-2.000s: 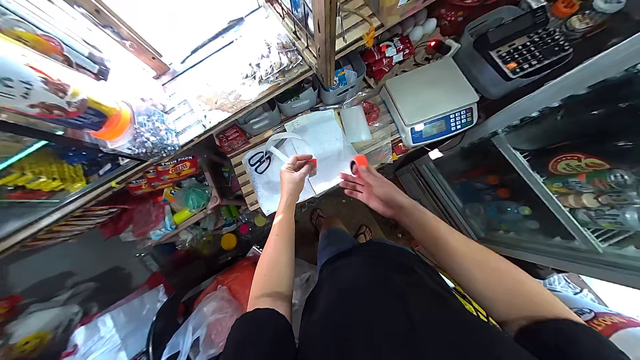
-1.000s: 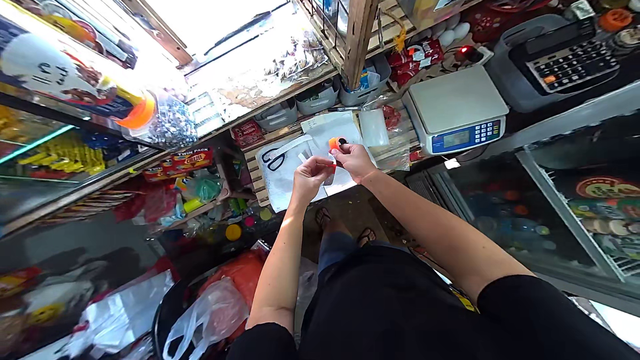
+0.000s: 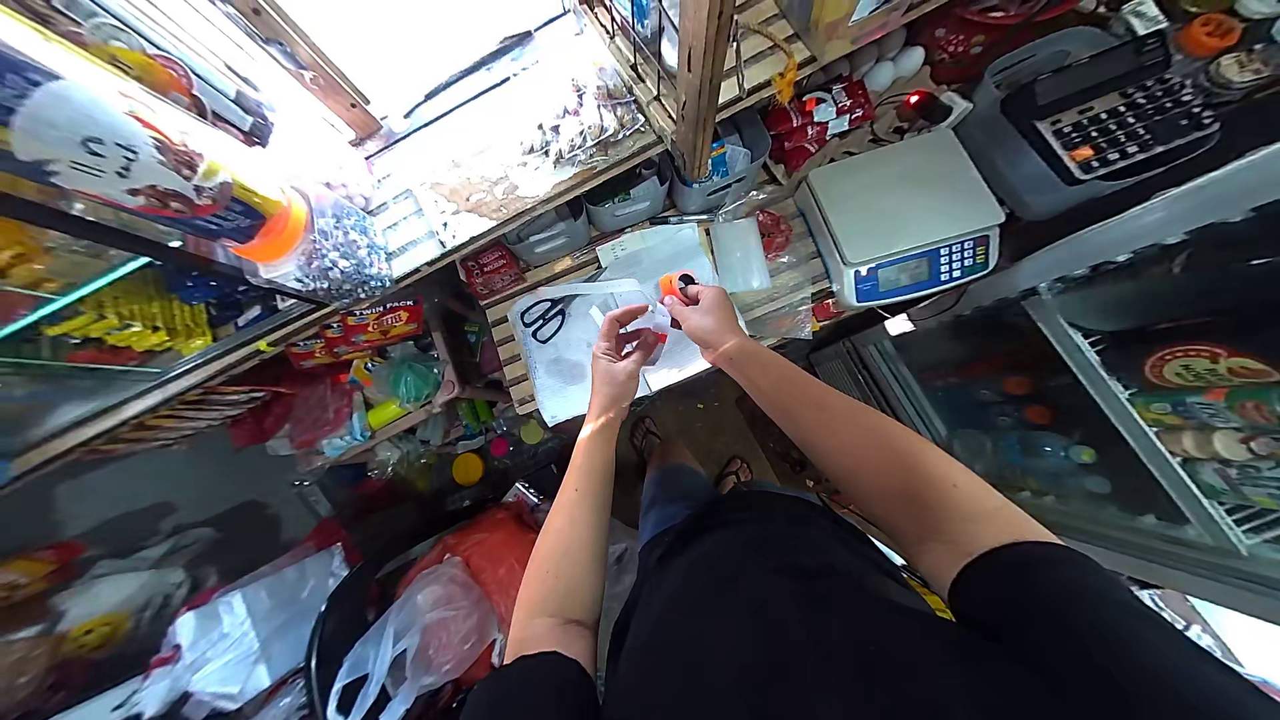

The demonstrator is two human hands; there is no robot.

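My right hand grips a small orange ring-shaped thing with a dark centre, its exact kind unclear. To its left, my left hand has its fingers curled around a small clear and red piece that is too small to name. Both hands are above white sheets on a slatted wooden surface. Black-handled scissors lie on the sheets at the left, and a pale strip runs from near them toward my hands.
A digital scale stands to the right, beside a desk calculator on a grey bin. Grey baskets line the back edge. A wooden post rises behind them. At the lower left are plastic bags; a glass-fronted cabinet is at right.
My hands were apart two seconds ago and have come close together over the sheets. The orange thing stays in my right hand.
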